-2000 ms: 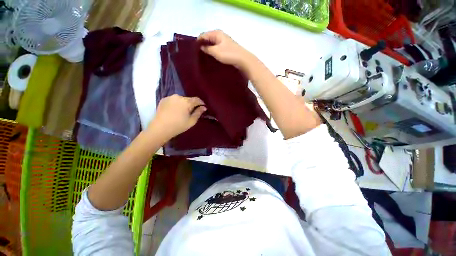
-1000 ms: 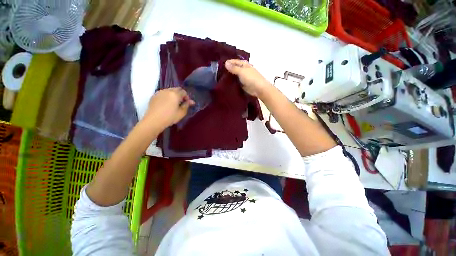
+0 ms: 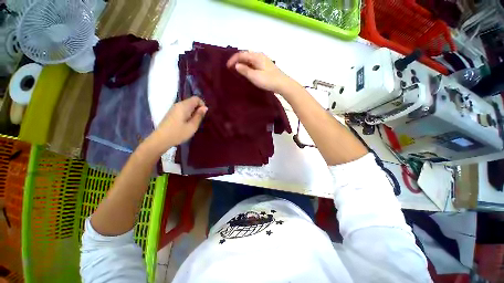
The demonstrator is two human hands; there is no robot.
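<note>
A stack of maroon cloth pieces (image 3: 237,119) lies on the white table in front of me, with grey-blue lining showing along its left and lower edges. My left hand (image 3: 185,119) is at the stack's left side, thumb and forefinger pinched on the edge of a top piece; the fingertips are small and partly blurred. My right hand (image 3: 257,71) is over the upper part of the stack, fingers slightly curled and apart, with no cloth seen between them. More maroon cloth with grey-blue lining (image 3: 119,119) lies to the left.
A white sewing machine (image 3: 381,83) stands at right, with red-handled scissors (image 3: 409,178) and a white card (image 3: 434,182) nearby. A green basket (image 3: 331,25) and red basket (image 3: 406,27) are at the back. A fan (image 3: 55,30), thread cone (image 3: 25,83) and green basket (image 3: 88,215) are at left.
The folded-up grey-blue underside between my hands now lies down, leaving mostly maroon on top. My right hand has let go and moved left and up; my left hand has moved slightly left.
</note>
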